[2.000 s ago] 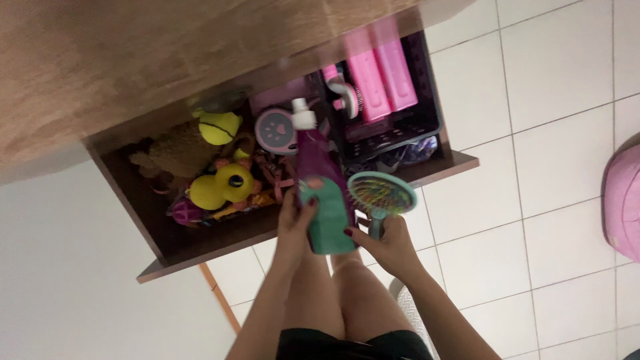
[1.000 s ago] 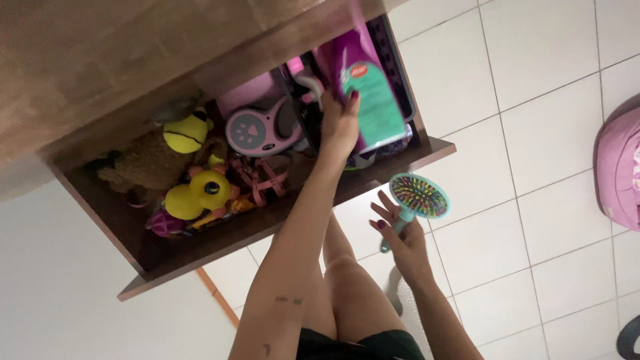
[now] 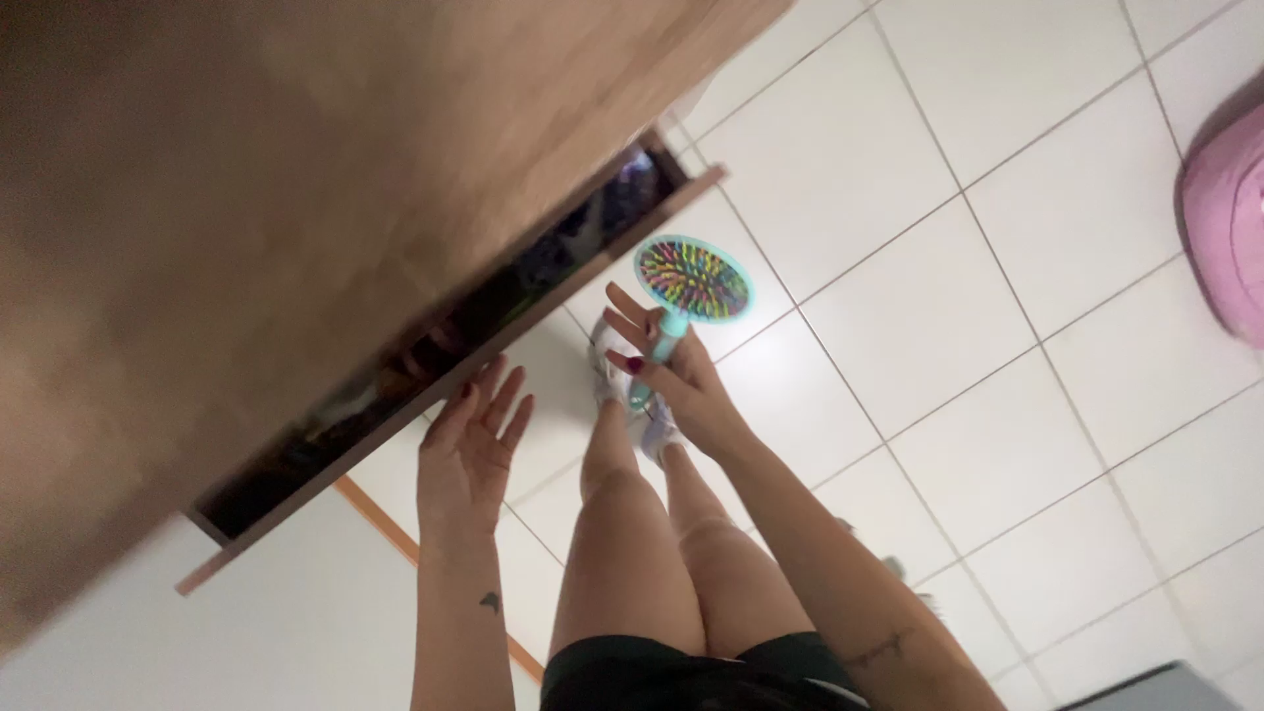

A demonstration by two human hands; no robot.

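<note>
My right hand (image 3: 681, 380) holds a turquoise hairbrush (image 3: 694, 279) by its handle, between thumb and fingers, with the multicoloured bristles facing up. My left hand (image 3: 481, 434) is at the front of the wooden drawer (image 3: 553, 301), fingers spread and palm showing, with nothing in it. Whether its fingertips touch the drawer front cannot be told. The drawer is mostly pushed in, and only a narrow, dark strip of its contents shows, blurred.
The wooden top of the furniture (image 3: 326, 188) fills the upper left. White floor tiles (image 3: 889, 326) lie to the right, with a pink rounded object (image 3: 1229, 227) at the edge. My legs and white shoes are below the drawer. A grey object (image 3: 1150, 688) stands at the bottom right.
The drawer has slid mostly in. My left hand has let go of the purple and green bottle, which was over the drawer's basket and is now out of sight. The hairbrush remains in my right hand.
</note>
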